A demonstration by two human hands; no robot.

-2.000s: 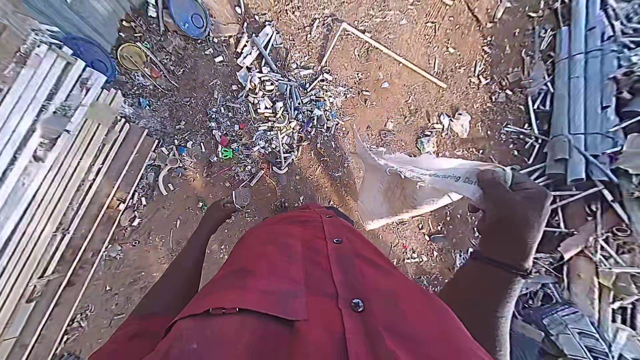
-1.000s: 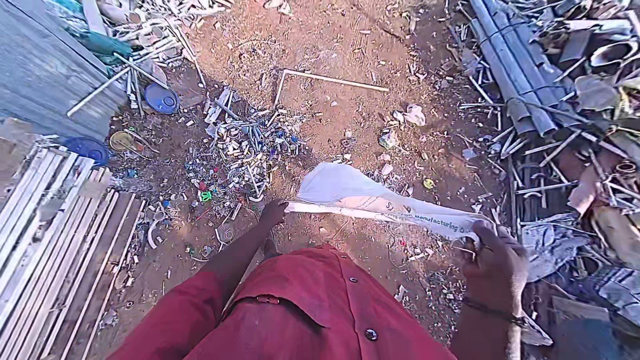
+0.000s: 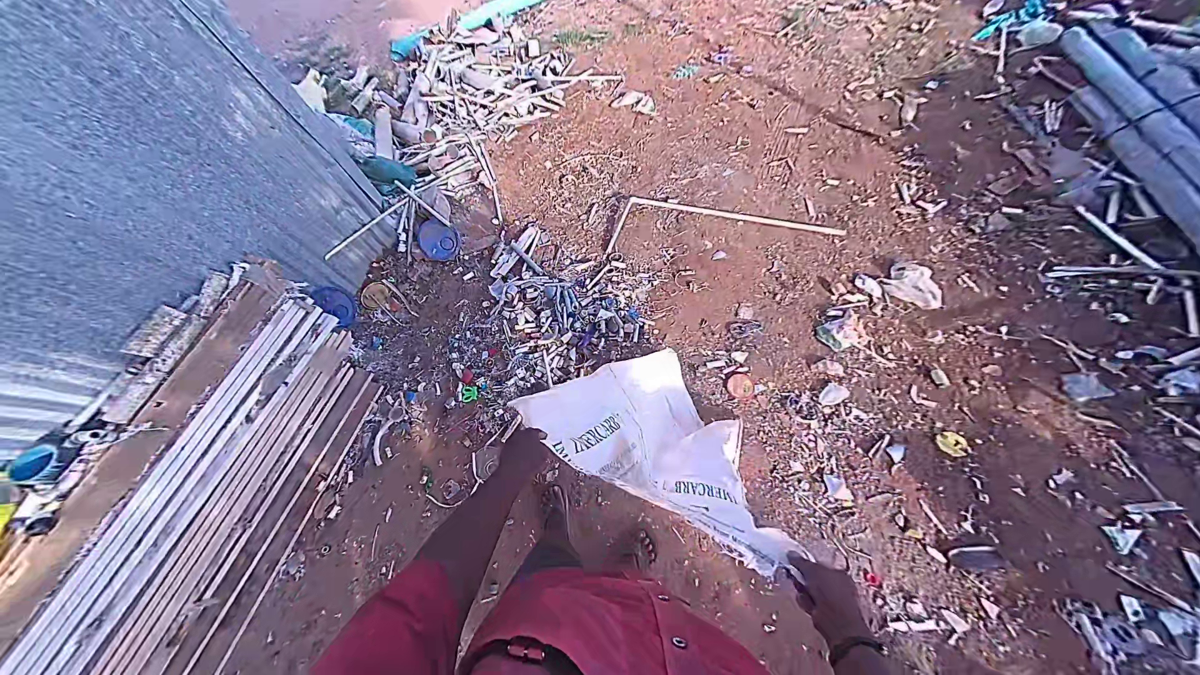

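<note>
A white woven sack [image 3: 647, 441] with dark printing hangs spread between my two hands, over the bare soil in front of my feet. My left hand [image 3: 523, 452] grips its upper left corner. At the lower right end, my right hand [image 3: 825, 592] is closed on the sack's bunched edge. Just beyond the sack lies a heap of small plastic scrap and pipe pieces [image 3: 572, 314], partly hidden behind it. A bright green plastic piece [image 3: 469, 393] rests near my left hand.
Long stacked strips [image 3: 216, 469] lie at left beside a corrugated metal sheet wall [image 3: 169, 150]. Blue lids [image 3: 438, 240] are near the wall. A bent white pipe [image 3: 741, 217] lies ahead, with a pile of pipe offcuts [image 3: 469, 94] farther off. Grey pipes [image 3: 1139, 131] are bundled at right.
My left hand was away from the sack two seconds ago and now holds it. The sack has been spread wider, showing more printing. The view has shifted to take in more ground ahead.
</note>
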